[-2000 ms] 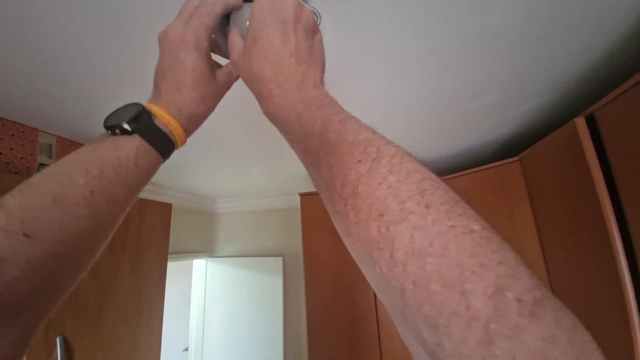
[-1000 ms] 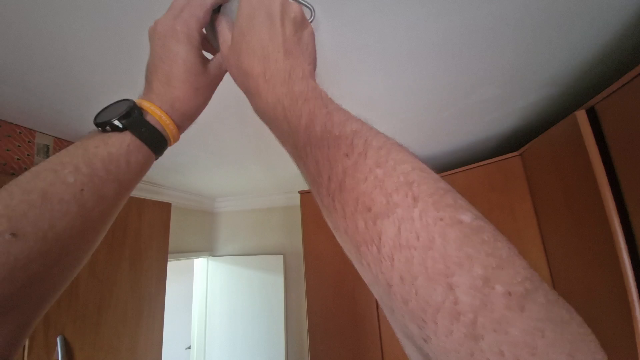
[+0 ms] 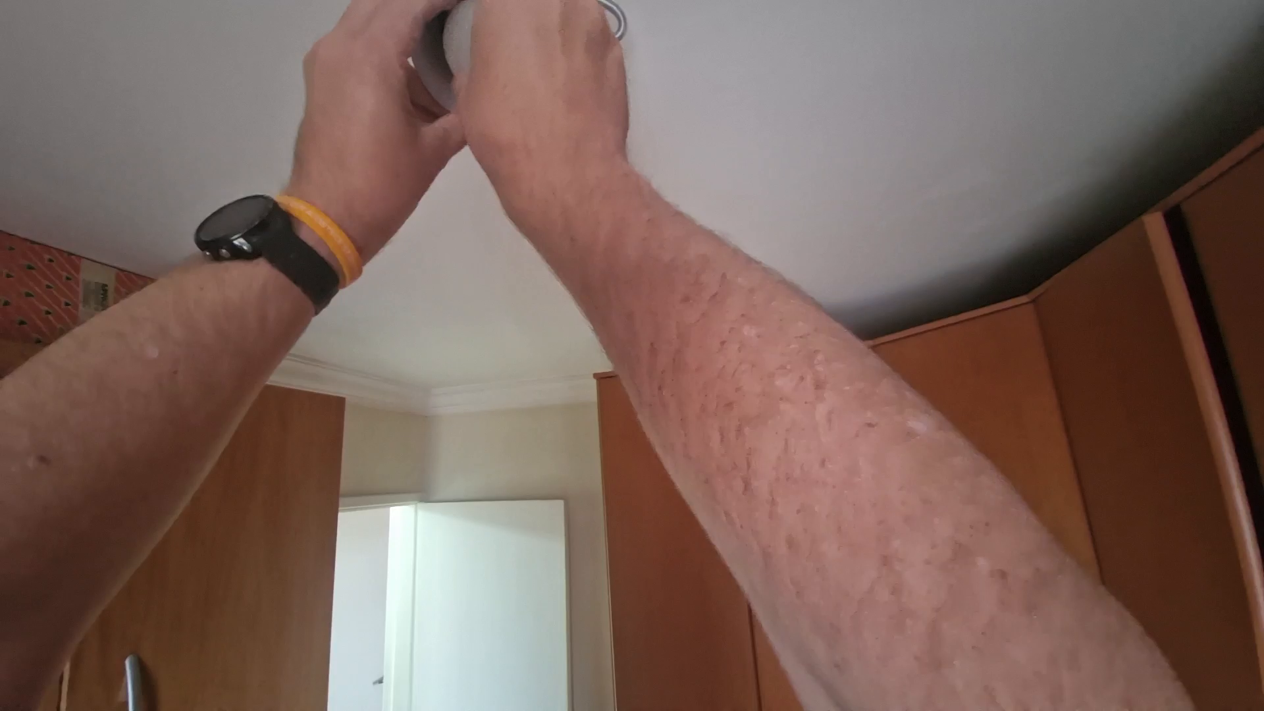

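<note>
Both arms reach up to the ceiling [image 3: 839,128]. A rounded grey-white object [image 3: 458,44] at the top edge is partly hidden by my hands and cut off by the frame. My left hand [image 3: 370,118], with a black watch [image 3: 239,225] and an orange wristband [image 3: 324,235] at the wrist, lies along its left side, thumb pointing right. My right hand [image 3: 548,89] covers its right side, its back toward the camera and its fingers out of view. A curved grey metal loop [image 3: 617,18] shows just right of my right hand. Whether either hand grips the object cannot be told.
Tall wooden wardrobes [image 3: 667,553] stand at the right, and a wooden cabinet [image 3: 237,523] with a metal handle [image 3: 134,681] at the left. A red patterned box [image 3: 39,286] sits up by the ceiling at far left. A white door [image 3: 489,602] stands open in the background.
Both hands stay up at the grey-white object, with only small shifts in their position. Less of the object's grey-white side showed one second ago.
</note>
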